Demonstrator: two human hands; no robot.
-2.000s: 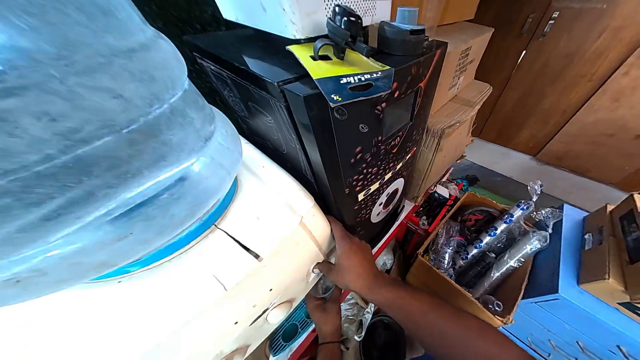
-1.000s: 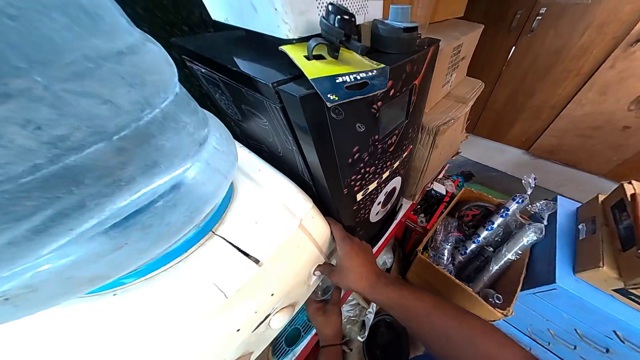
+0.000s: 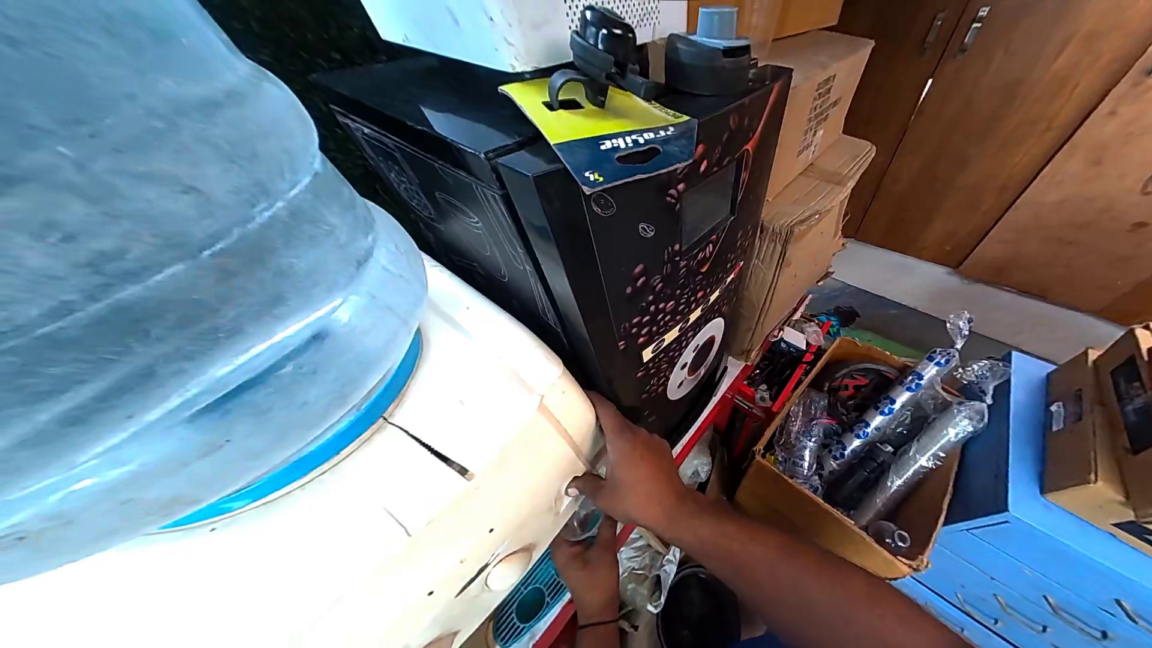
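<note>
A water dispenser with a cream plastic body (image 3: pixel 342 540) carries a large translucent blue water jug (image 3: pixel 180 270) at the left. My right hand (image 3: pixel 634 472) grips the dispenser's front corner, its thumb by a tap at the front. Below it, my left hand (image 3: pixel 589 562), with a dark band at the wrist, is around a clear container (image 3: pixel 583 522) under that tap. The container is partly hidden by my fingers and the dispenser's edge, so its contents cannot be told. Beneath is a teal drip grille (image 3: pixel 531 598).
A black coffee machine (image 3: pixel 666 270) stands behind the dispenser, with a bicycle bell on a card (image 3: pixel 612 135) on top. Right of my forearm are an open cardboard box (image 3: pixel 837 531) of plastic-wrapped parts and a blue drawer cabinet (image 3: pixel 1035 558). Cardboard boxes (image 3: pixel 801 225) are stacked behind.
</note>
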